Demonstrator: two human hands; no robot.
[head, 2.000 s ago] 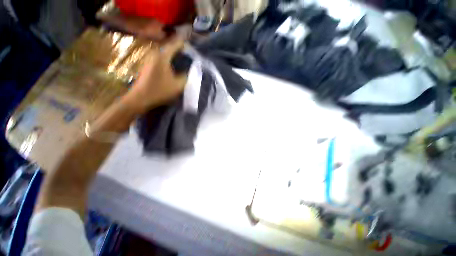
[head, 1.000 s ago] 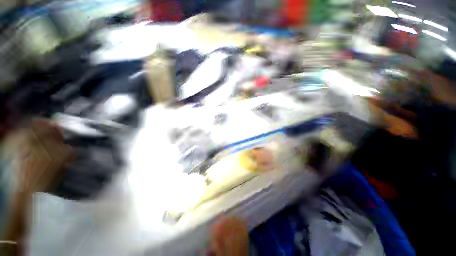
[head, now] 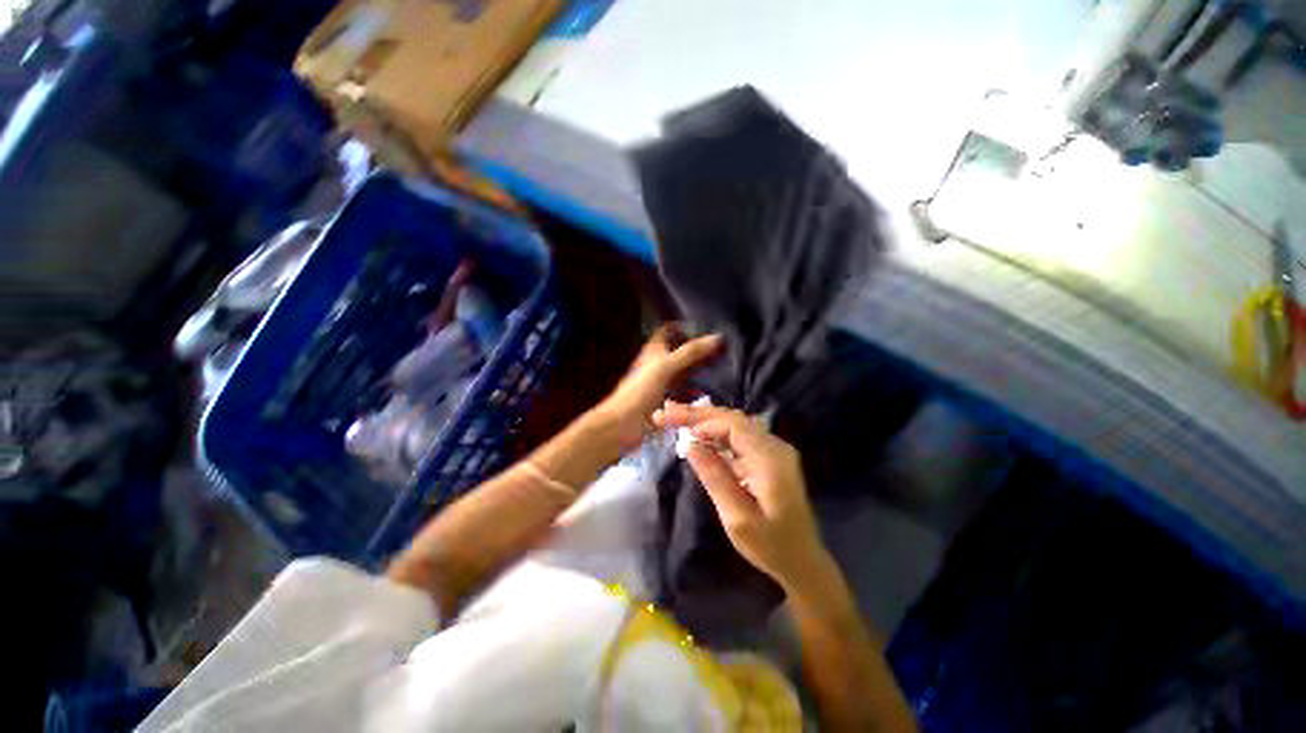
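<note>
A dark charcoal cloth piece (head: 759, 215) hangs from the white machine table's edge down over my lap, gathered into folds near my hands. My left hand (head: 652, 384) is at the gathered cloth, thumb and fingers around its edge. My right hand (head: 752, 480) pinches a small pale bit (head: 685, 438) between thumb and fingertips, close beside my left hand. Whether that bit is part of the dark cloth is too small to tell.
A blue lattice basket (head: 375, 365) holding pale cloth stands at my left. A brown cardboard box (head: 430, 65) lies at the top left. The white table (head: 688, 43) carries the machine's needle area (head: 1146, 115) and yellow-and-red-handled scissors (head: 1263, 337) at the right.
The view has swung down to my lap. My left hand has left the bundle on the table, and both hands are now together at the dark cloth hanging over the table edge.
</note>
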